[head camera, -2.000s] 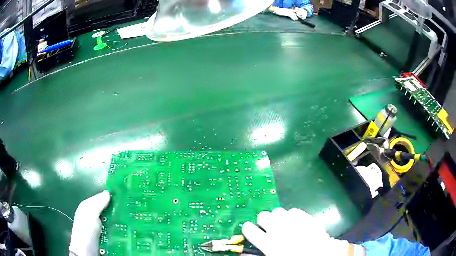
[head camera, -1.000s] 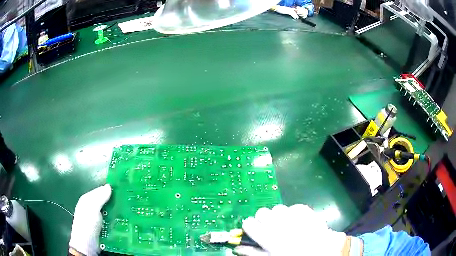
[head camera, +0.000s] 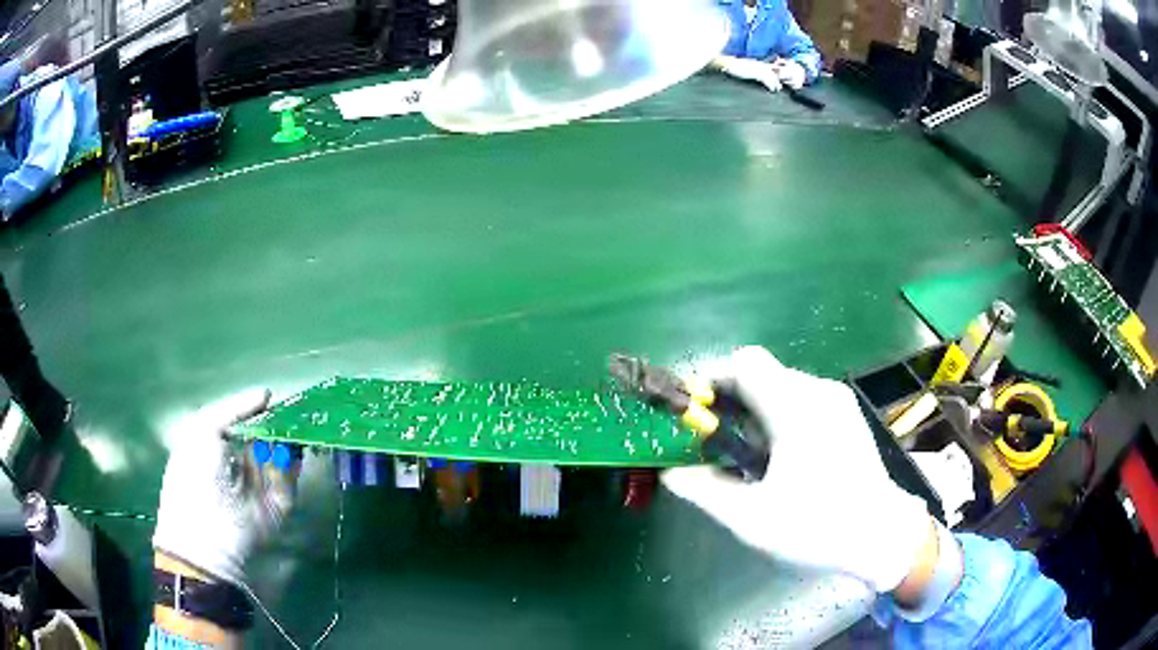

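The green circuit board (head camera: 470,422) is raised and tilted nearly edge-on to me. Its lead side faces up with many short bright leads. Blue, white, orange and red components hang beneath it. My left hand (head camera: 219,495), in a white glove, holds the board's left end. My right hand (head camera: 813,476), in a white glove, is shut on the side cutters (head camera: 667,394), with black and yellow handles; their jaws point up-left over the board's far right part. This hand's lower fingers are at the board's right end; their grip on it is partly hidden.
A black divided tray (head camera: 895,381) with a yellow tape roll (head camera: 1026,425) and bottle (head camera: 988,340) stands right. A second board (head camera: 1086,298) is far right. A clear hood (head camera: 578,57) hangs overhead. Blue-sleeved people (head camera: 768,38) are beyond and far left. A thin wire runs by my left wrist.
The board has gone from lying face-up to raised and tilted, showing its underside components. My right hand and the cutters have moved up; the cutter jaws have left the board's lower part.
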